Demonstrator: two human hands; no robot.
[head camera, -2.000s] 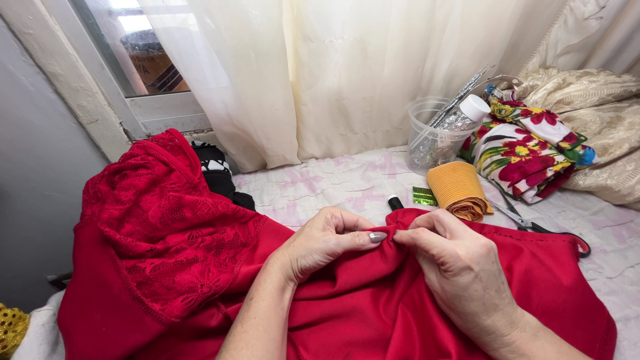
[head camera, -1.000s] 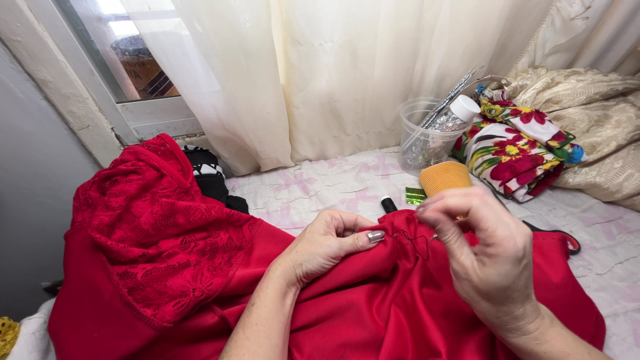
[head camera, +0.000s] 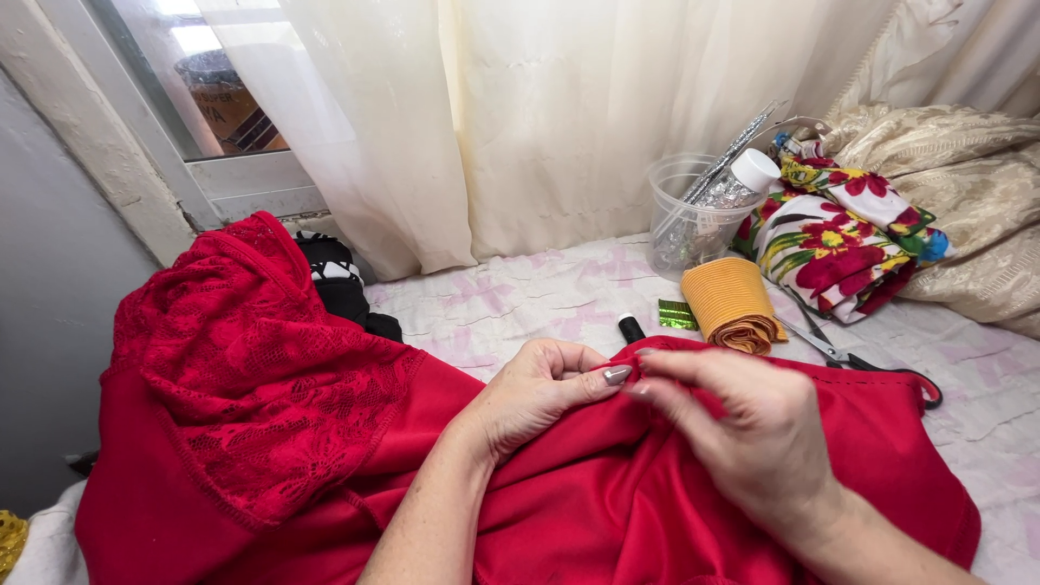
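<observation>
A red garment (head camera: 569, 487) with a lace part (head camera: 284, 390) at the left lies spread across the lower view. My left hand (head camera: 540, 390) pinches its upper edge between thumb and fingers. Close to those fingertips, my right hand (head camera: 747, 431) has thumb and forefinger together at the same gathered edge, slightly blurred; whether a needle is between them cannot be seen. Dark stitches run along the edge to the right. Just behind the edge stand out a black thread spool (head camera: 630, 327), a green shiny packet (head camera: 677, 314) and a rolled yellow ribbed fabric (head camera: 727, 305).
Scissors (head camera: 837, 351) lie at the right, partly under the red cloth. Behind are a clear plastic cup (head camera: 670, 219) holding a white-capped bottle and silvery sticks, a floral cloth bundle (head camera: 845, 236) and beige fabric (head camera: 967, 195). Black cloth (head camera: 337, 280) sits by the curtain (head camera: 569, 122) and window.
My right hand was at the edge, lifted away from it a second ago, and is now back beside the left fingertips. My left hand keeps its hold on the cloth.
</observation>
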